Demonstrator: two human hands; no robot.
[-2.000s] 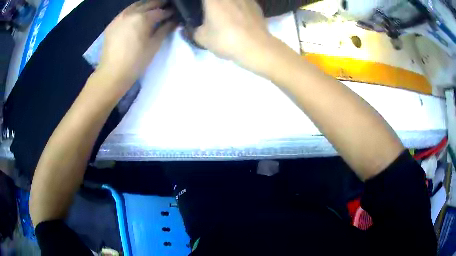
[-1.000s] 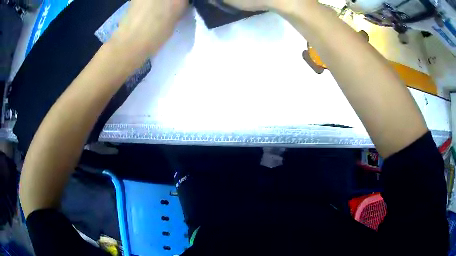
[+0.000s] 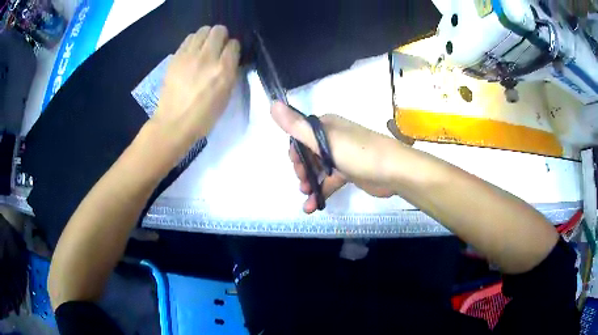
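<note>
Black cloth [image 3: 85, 124] lies across the back and left of the white table [image 3: 374, 91]. My left hand [image 3: 200, 78] is on the cloth, fingers curled down on its edge. My right hand [image 3: 341, 154] holds black shears [image 3: 272, 82] by the handles, with the blades pointing away to the cloth edge beside my left fingers. The blade tips are hard to make out against the cloth. A small pale patterned piece [image 3: 151, 85] shows left of my left hand.
The white sewing machine head [image 3: 518, 39] stands at the right over its bed with an orange strip [image 3: 472, 131]. A tape measure [image 3: 295, 224] runs along the front edge. Below are a blue stool [image 3: 200, 301] and a red basket [image 3: 482, 304].
My right hand has come nearer and now shows the shears. The black cloth is spread across the back of the table. My left hand is fully in view on it.
</note>
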